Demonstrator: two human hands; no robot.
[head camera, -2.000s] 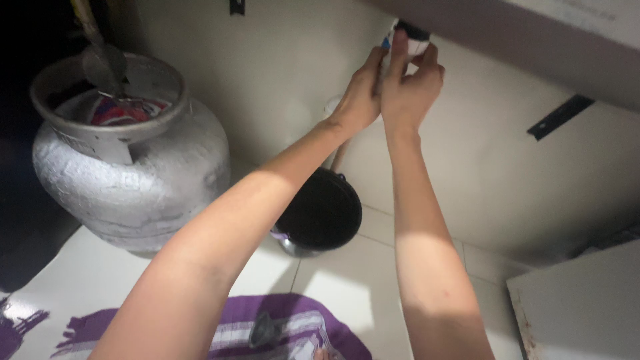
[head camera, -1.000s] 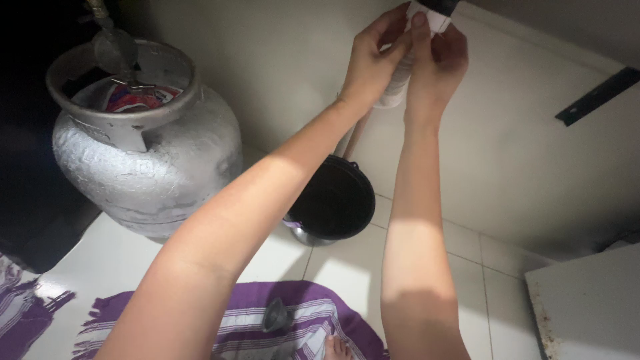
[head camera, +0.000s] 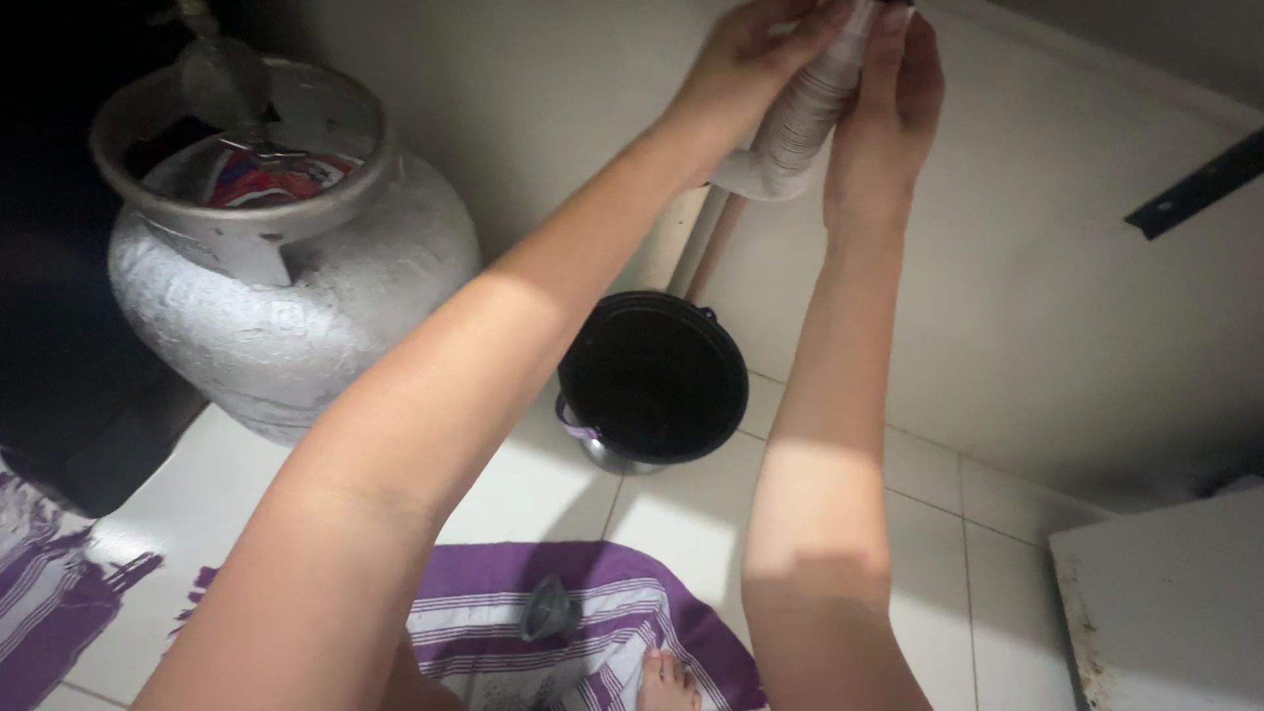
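Observation:
A white corrugated flexible drain hose (head camera: 805, 123) runs up the wall at the top middle, with a bend at its lower end. My left hand (head camera: 755, 74) grips its upper part from the left, thumb towards the top. Around its right side my right hand (head camera: 894, 89) has its fingers curled, close to a dark fitting at the frame's top edge. The upper end of the hose is cut off by the frame. Below the hands a black bucket (head camera: 652, 380) stands on the tiled floor.
A silver gas cylinder (head camera: 296, 326) with a regulator (head camera: 225, 84) stands at left. A purple-and-white striped rug (head camera: 583, 568) carries a small grey cup-like part (head camera: 546, 607) near a bare foot. A black bracket (head camera: 1200, 188) and a white panel (head camera: 1165, 592) are at right.
The view has shifted, and more of the corrugated hose shows below my hands than two seconds ago. Both hands remain together at the top of the hose.

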